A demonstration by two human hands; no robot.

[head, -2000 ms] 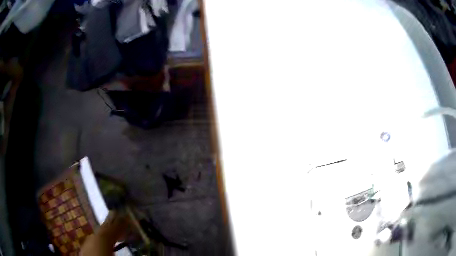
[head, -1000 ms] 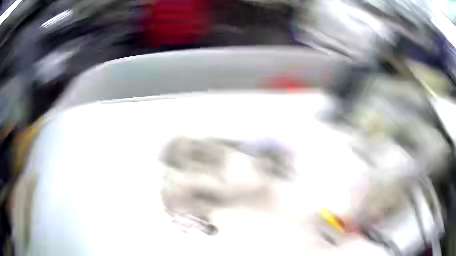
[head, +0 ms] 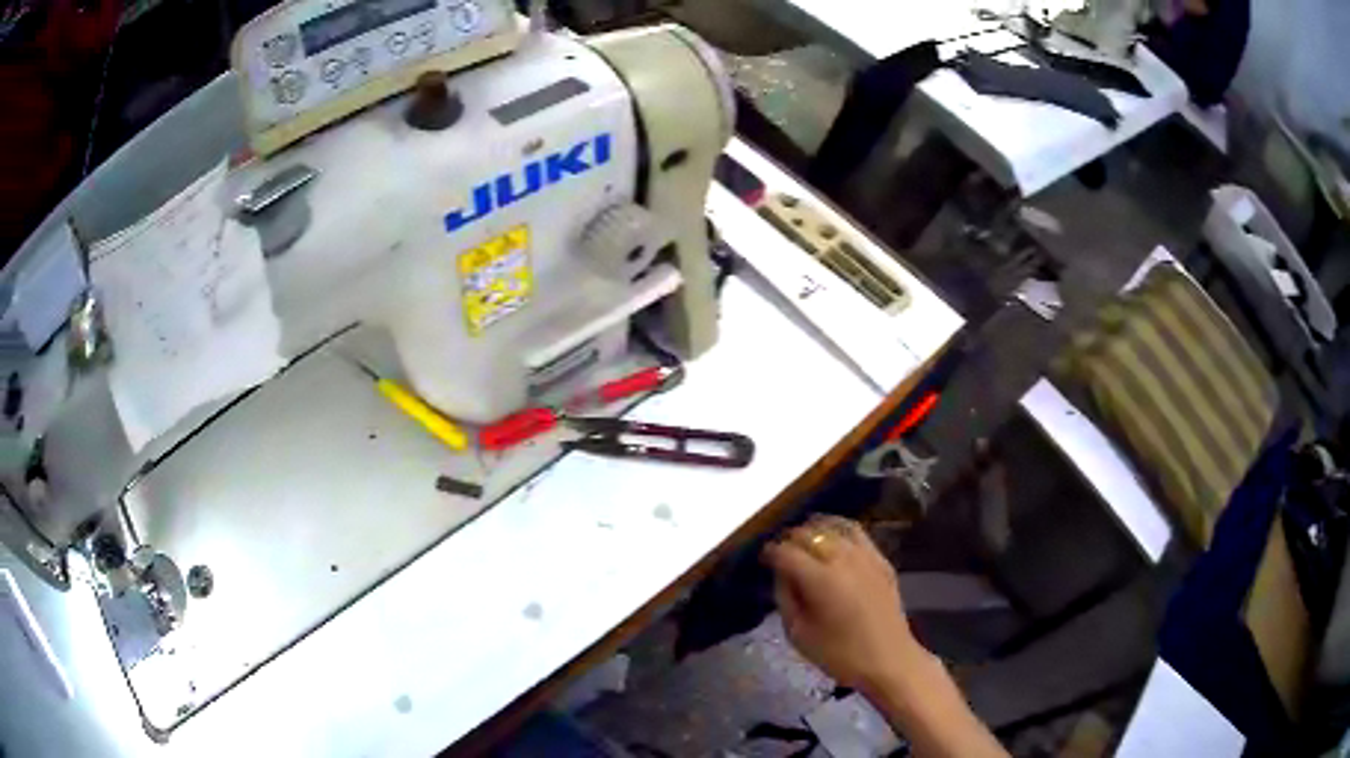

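Note:
My right hand (head: 841,600), bare with a ring, is beyond the table's front edge at lower centre. Its fingers are curled, and I cannot tell if they hold anything. My left hand is out of the picture. The white JUKI sewing machine (head: 370,252) stands on the white table (head: 518,592). Its needle plate (head: 156,592) is at lower left. Beside the pillar lie black thread snips (head: 674,441), a yellow-handled tool (head: 422,413) and a red-handled tool (head: 518,428).
A control panel (head: 370,52) tops the machine. A white sheet (head: 185,304) lies behind the arm. A striped cushioned seat (head: 1170,393) is at right. Another white table (head: 1007,119) with dark cloth pieces (head: 1044,85) is at the back right. Scraps lie on the floor.
The view has swung rightward from the floor and bed to the machine's pillar side, and is sharper than one second ago. My right hand now shows at lower centre.

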